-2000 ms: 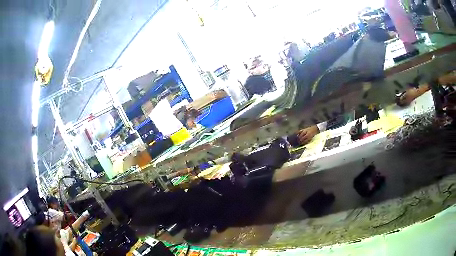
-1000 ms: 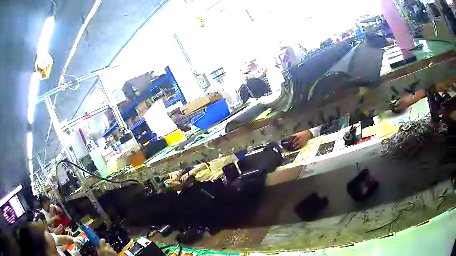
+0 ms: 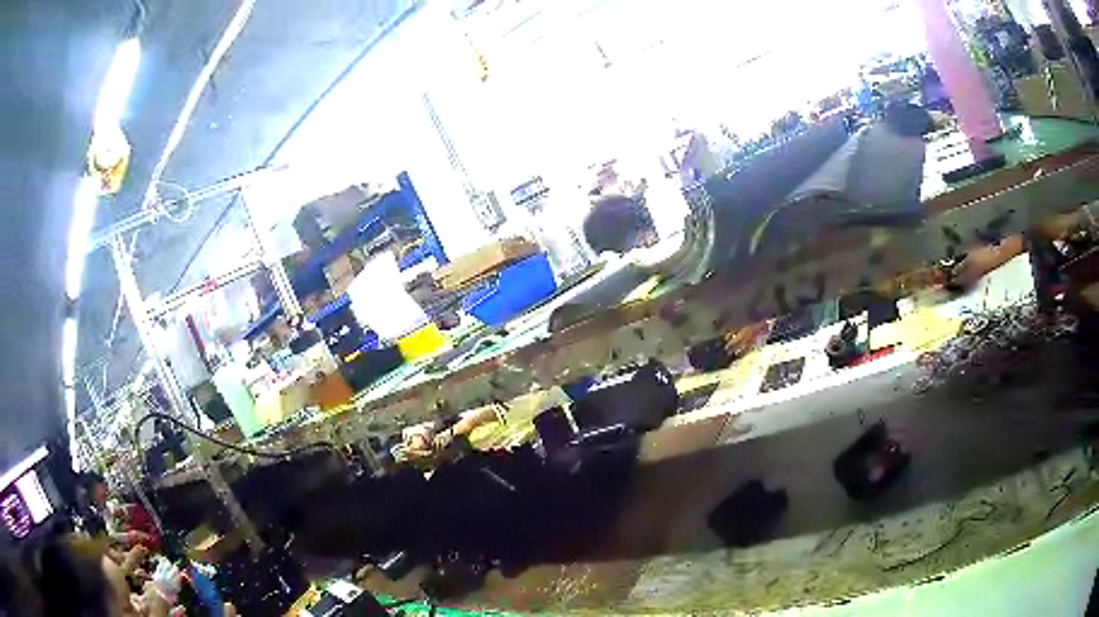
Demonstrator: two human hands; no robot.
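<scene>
Neither of my hands shows in the head view. Nearest in front, two palm-sized black units lie apart on the worn grey board. The right unit (image 3: pixel 870 464) shows some red inside. The left unit (image 3: pixel 748 512) is plain dark and blurred. A large heap of black parts (image 3: pixel 458 506) covers the board to the left. A loose pile of thin whitish-pink loops (image 3: pixel 1000 344) lies at the right, behind the board.
A long scuffed shelf edge (image 3: pixel 807 271) crosses above the board, with dark draped sheet material (image 3: pixel 801 193) on top. Other workers' hands (image 3: pixel 452 428) show beneath it. A blue bin (image 3: pixel 512 292) stands beyond. A person's hand (image 3: pixel 157 585) shows at lower left. A green surface (image 3: pixel 964 573) borders the board.
Another worker's hand under the middle of the shelf, clear before, no longer shows clearly. The view has shifted slightly. The two black units still lie on the board.
</scene>
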